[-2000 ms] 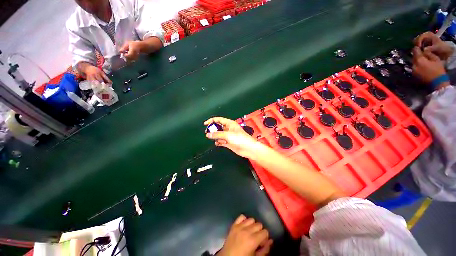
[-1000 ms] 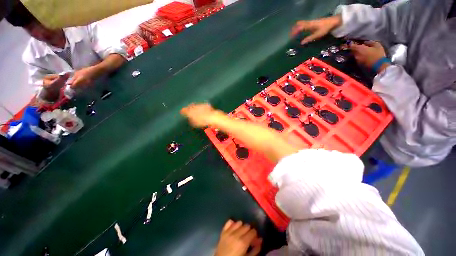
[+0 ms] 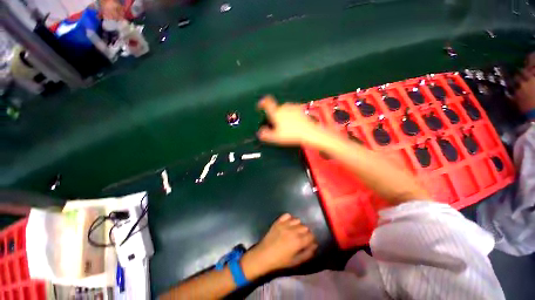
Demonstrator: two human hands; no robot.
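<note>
The red tray (image 3: 346, 202) has square pockets. Its upper rows hold many black discs (image 3: 409, 126) with short flex tails; pockets along its near side are bare. My right hand (image 3: 284, 123) is blurred over the green belt at the tray's upper left corner, thumb and finger parted. A dark patch shows between them; I cannot tell if it is a held module. My right forearm crosses the tray and hides some pockets. My left hand (image 3: 287, 240), with a blue wrist strap (image 3: 236, 266), lies curled left of the tray, nothing visible in it. A small module (image 3: 233, 118) lies left of my right hand.
White strips (image 3: 206, 167) and dark bits lie on the green surface. At lower left are a white box (image 3: 132, 234) with black cable, a blue pen (image 3: 120, 277) and another red tray (image 3: 35, 288). A neighbour's hand (image 3: 526, 88) is at the right edge, beside silvery pieces (image 3: 484, 76).
My right hand released its disc onto the belt, then moved right towards the tray corner. The dark disc above the tray no longer shows. The view shifted, showing more of my left arm.
</note>
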